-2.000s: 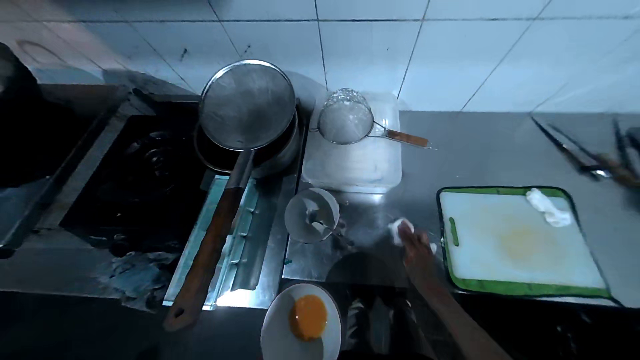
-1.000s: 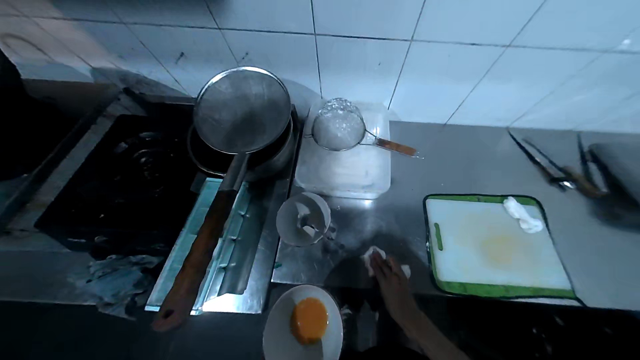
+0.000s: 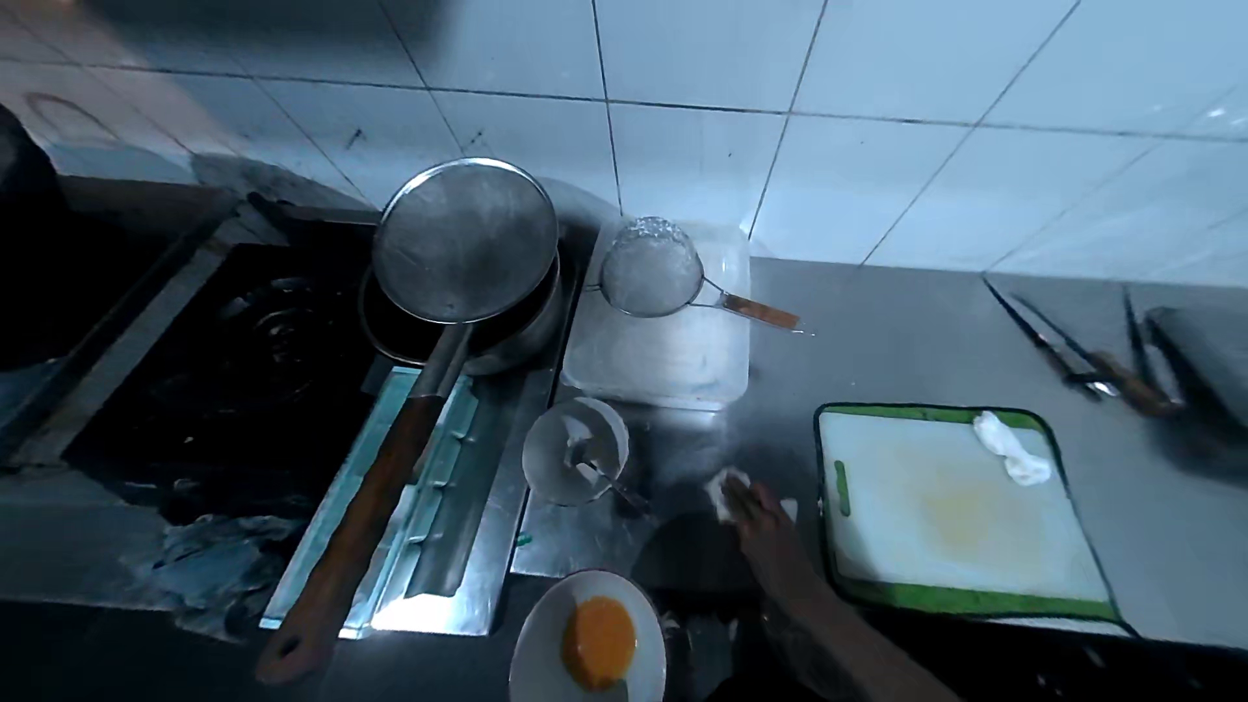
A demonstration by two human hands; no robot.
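Note:
My right hand (image 3: 765,531) presses a white cloth (image 3: 724,490) flat on the steel counter, left of a white cutting board with green edges (image 3: 907,487). A crumpled white cloth (image 3: 1014,450) lies on that board. To the hand's left stands a small white bowl (image 3: 546,453) with a spoon in it. Nearer the front edge is a white bowl (image 3: 531,653) holding an orange, yolk-like food (image 3: 599,642). My left hand is not in view.
Behind, a small strainer (image 3: 651,278) rests on a plastic container (image 3: 663,366). A large wood-handled strainer (image 3: 468,239) lies over a pot (image 3: 526,336) beside the black stove (image 3: 234,361). Knives (image 3: 1048,341) lie at the right, a grey rag (image 3: 219,561) front left.
My right hand has slid left over the counter with the white cloth, away from the cutting board. The view has shifted somewhat.

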